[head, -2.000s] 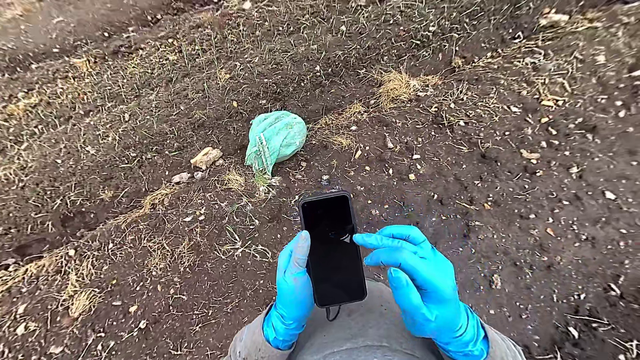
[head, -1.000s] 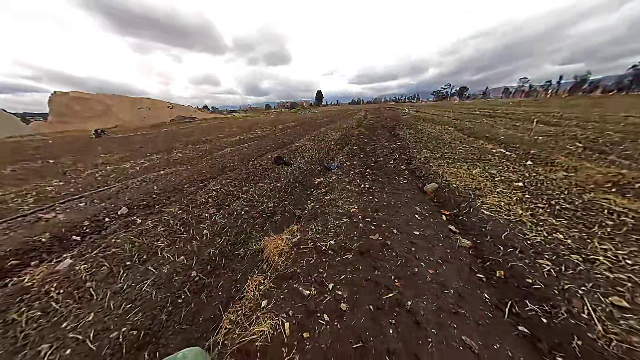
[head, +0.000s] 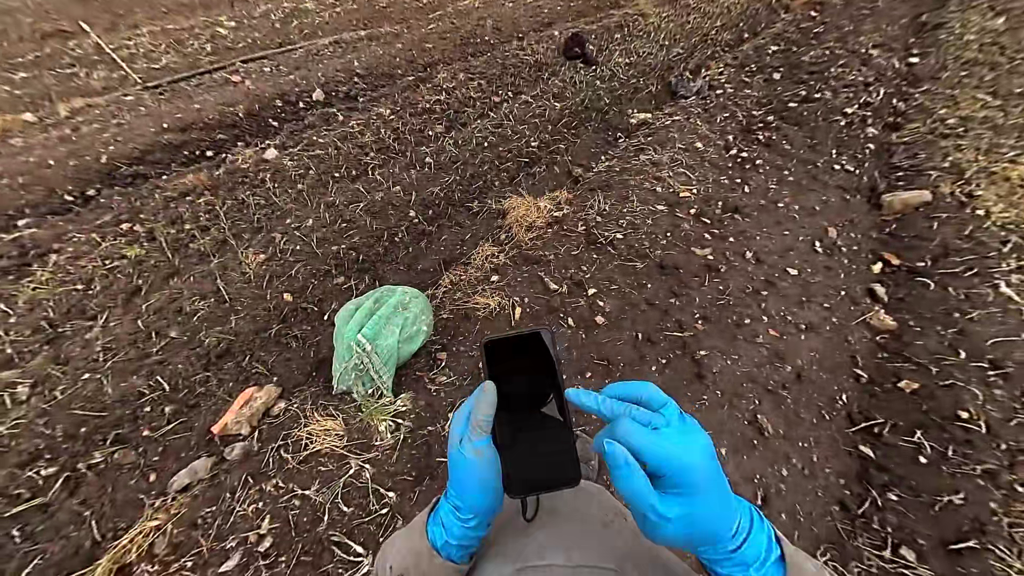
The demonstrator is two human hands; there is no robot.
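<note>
My left hand [head: 474, 472], in a blue glove with a dirty thumb, holds a black smartphone [head: 530, 424] upright by its left edge and from beneath. The phone's screen is dark, with a faint reflection, and a short loop hangs from its lower end. Beside the phone's right edge is my right hand [head: 672, 464], also gloved in blue, its index finger pointing at the phone and its other fingers partly bent; it holds nothing. A green mesh bag [head: 382, 336] with something bulky inside lies on the soil, left of the phone and beyond it.
Dark tilled soil with dry stalks surrounds me. Stones, one of them reddish [head: 246, 411], lie left near the bag, and a pale stone [head: 906, 202] is at the right. Farther off are a dark object [head: 576, 48], a greyish one [head: 688, 86] and a long thin pole or pipe [head: 264, 56].
The view rose to the field and sky one second ago and has come back down to the hands and phone. The right index finger was over the screen two seconds ago and is now at its right edge.
</note>
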